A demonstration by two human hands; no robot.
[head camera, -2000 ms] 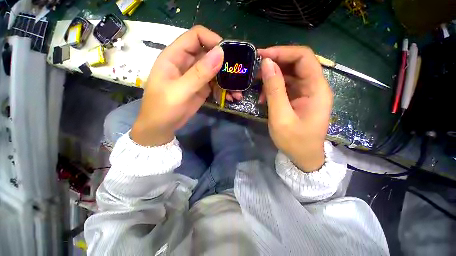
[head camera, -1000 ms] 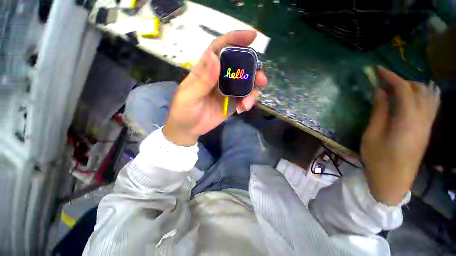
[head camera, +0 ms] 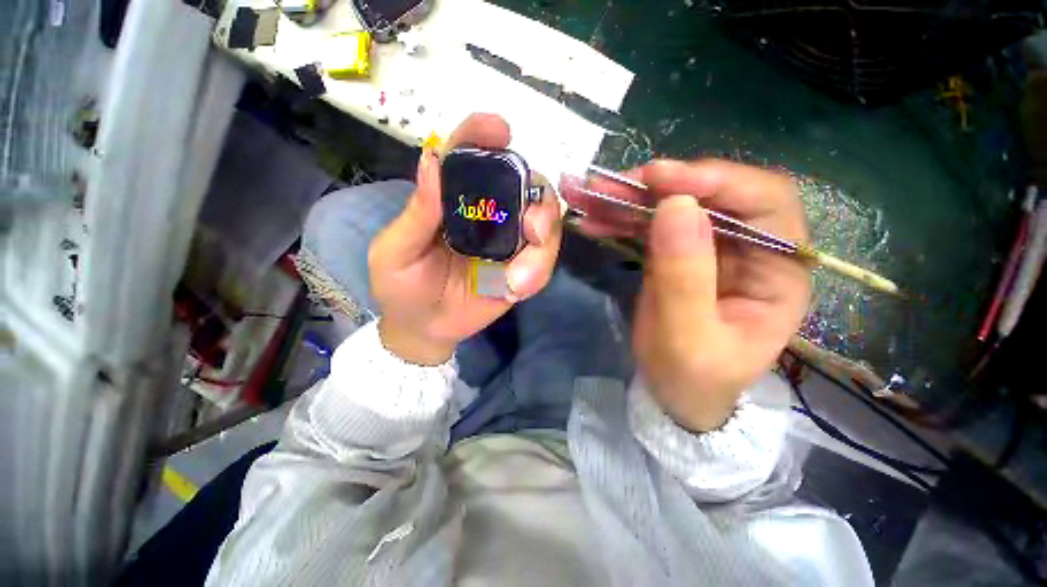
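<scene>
My left hand (head camera: 442,269) holds the smartwatch (head camera: 485,204), whose black screen faces up and shows a colourful "hello". A battery (head camera: 491,279) with a yellow edge shows below the watch, against my fingers. My right hand (head camera: 718,275), just right of the watch, holds slim metal tweezers (head camera: 735,226) between thumb and fingers. Their tips point left towards the crown side of the watch; whether they touch it I cannot tell. Their other end is pale tan and points right.
A white work strip (head camera: 551,46) at the back left bears a yellow-edged battery (head camera: 349,54), a dark watch case (head camera: 390,12), a dark flat blade (head camera: 513,71) and small parts. Red and white pens (head camera: 1013,275) lie at the far right on the green mat (head camera: 735,103). A dark fan-like grille (head camera: 873,46) stands behind.
My right hand left the watch, reached right, and came back holding the tweezers that lay on the mat. My left hand with the watch has moved a little left and down. The screen stays lit.
</scene>
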